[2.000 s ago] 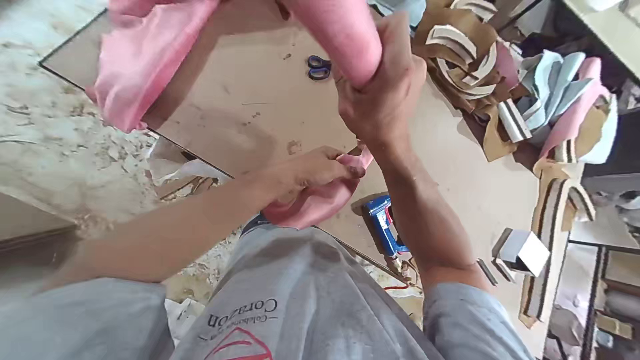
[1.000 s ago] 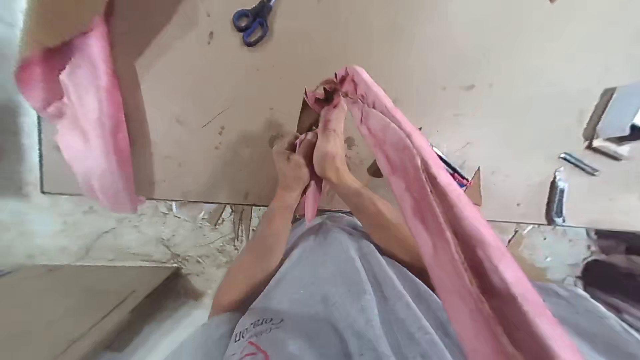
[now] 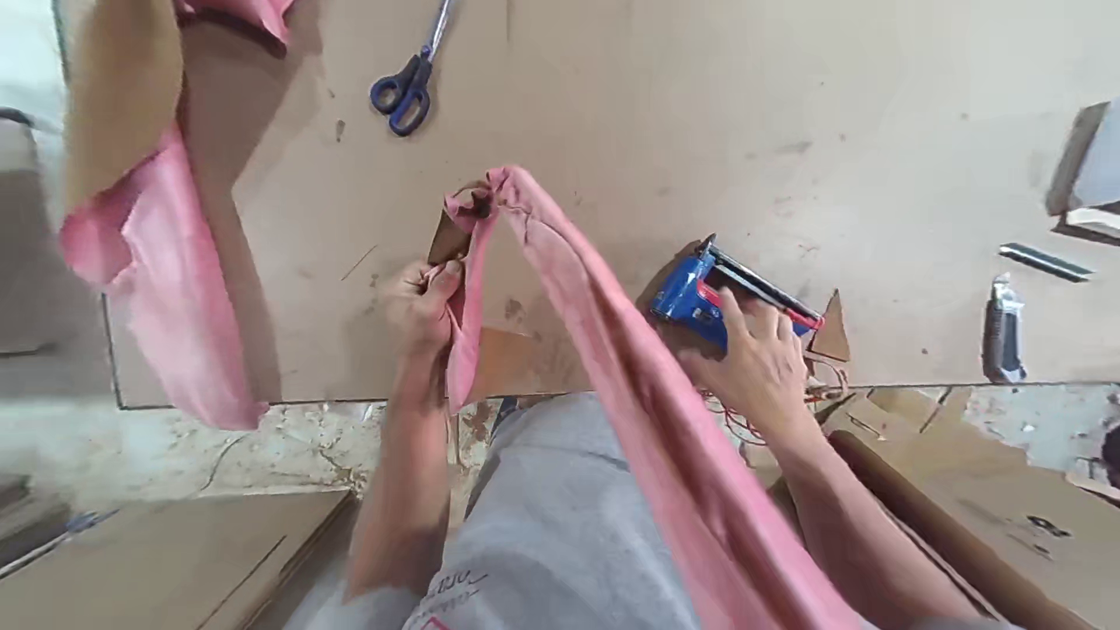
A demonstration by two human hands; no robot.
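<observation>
My left hand (image 3: pixel 424 302) pinches the gathered end of a long pink fabric strip (image 3: pixel 612 350) over the tabletop. From a bend above that hand the strip runs down to the right, across my grey shirt and past the lower edge of view. A brown piece of material shows at the pinched end. My right hand (image 3: pixel 757 359) reaches onto a blue pneumatic staple gun (image 3: pixel 700 302) with a red trigger, lying on the table. Its fingers are spread over the handle; whether they grip it is not plain.
Blue-handled scissors (image 3: pixel 411 92) lie on the tabletop (image 3: pixel 875 175). Pink fabric (image 3: pixel 179 271) hangs at the left. A utility knife (image 3: pixel 1004 332), a dark metal strip (image 3: pixel 1046 262) and a box (image 3: pixel 1098 171) are at the right. Cardboard sheets (image 3: pixel 175 551) lie below the table edge.
My right hand has let go of the gathered pink end, where both hands were a second ago, and moved right to the staple gun. My left hand still holds the pink fabric.
</observation>
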